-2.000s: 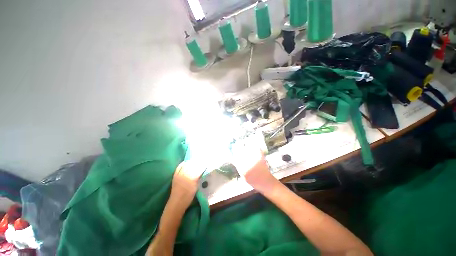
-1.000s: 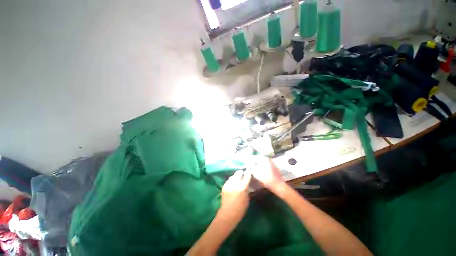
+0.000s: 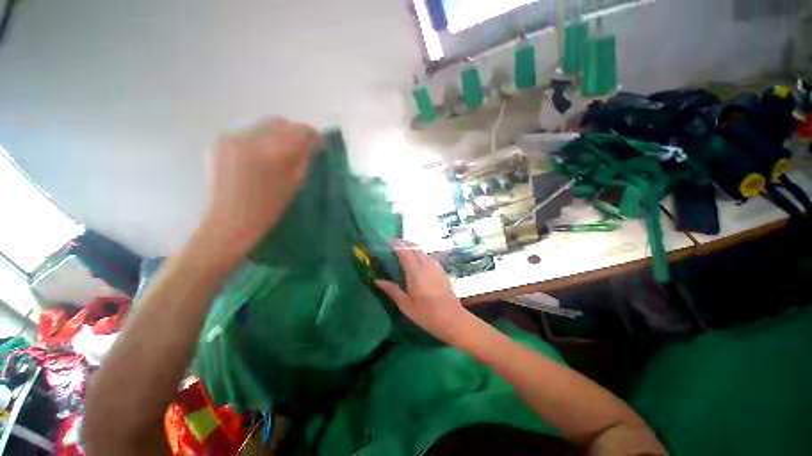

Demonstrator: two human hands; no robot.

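Note:
My left hand (image 3: 263, 178) is raised at the left, blurred, and grips the top edge of a green garment piece (image 3: 329, 294). The cloth hangs from it in folds, with a small yellow print partly visible near the middle. My right hand (image 3: 426, 289) is against the cloth's right side with thumb and fingers around a fold; whether it pinches the cloth is not clear. The overlock machine (image 3: 490, 200) stands behind my right hand, its left end under bright glare. More green cloth (image 3: 427, 392) lies over my lap.
Green thread cones (image 3: 523, 67) stand behind the machine. Tangled green strips (image 3: 623, 169), green-handled snips (image 3: 583, 226) and dark thread cones (image 3: 734, 169) lie on the white table (image 3: 614, 254). A green mound (image 3: 739, 374) is at right. Red and white bagged goods (image 3: 85, 329) sit at far left.
My left hand has risen from the table edge up to the left, lifting the green cloth. My right hand has moved left, away from the machine front, onto the cloth. The view has shifted left.

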